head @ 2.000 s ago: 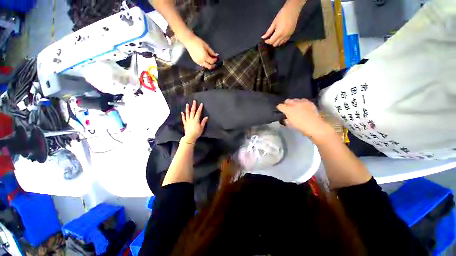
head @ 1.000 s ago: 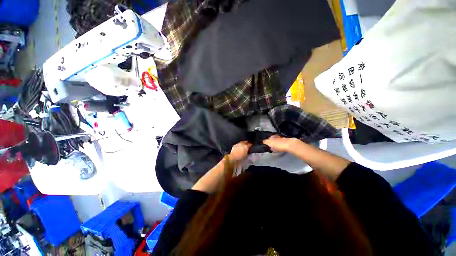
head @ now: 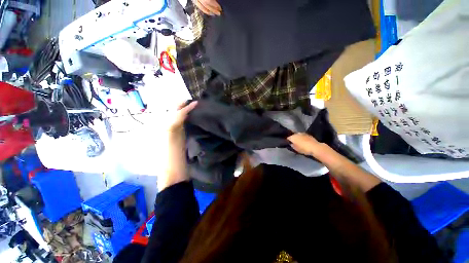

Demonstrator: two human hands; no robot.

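A dark grey garment piece (head: 236, 120) stretches between my hands at the table edge near my body. My left hand (head: 180, 115) grips its left end. My right hand (head: 304, 144) grips its right end, fingers closed on the cloth. Rumpled dark cloth hangs below it. A flat dark grey panel (head: 288, 36) lies farther off, over a brown-black plaid garment (head: 272, 91). A small check strip shows by my right forearm.
A white sewing machine (head: 118, 31) stands at the upper left, with red scissors (head: 166, 60) beside it. Brown cardboard (head: 352, 92) and a cream tote bag (head: 416, 77) are at the right. Another person's hand (head: 208, 6) is at the top. Blue crates (head: 121, 205) stand on the floor.
My hands were close together on the dark cloth a second ago and are now spread apart, with the cloth drawn out between them. The other person's hand has come back in at the top.
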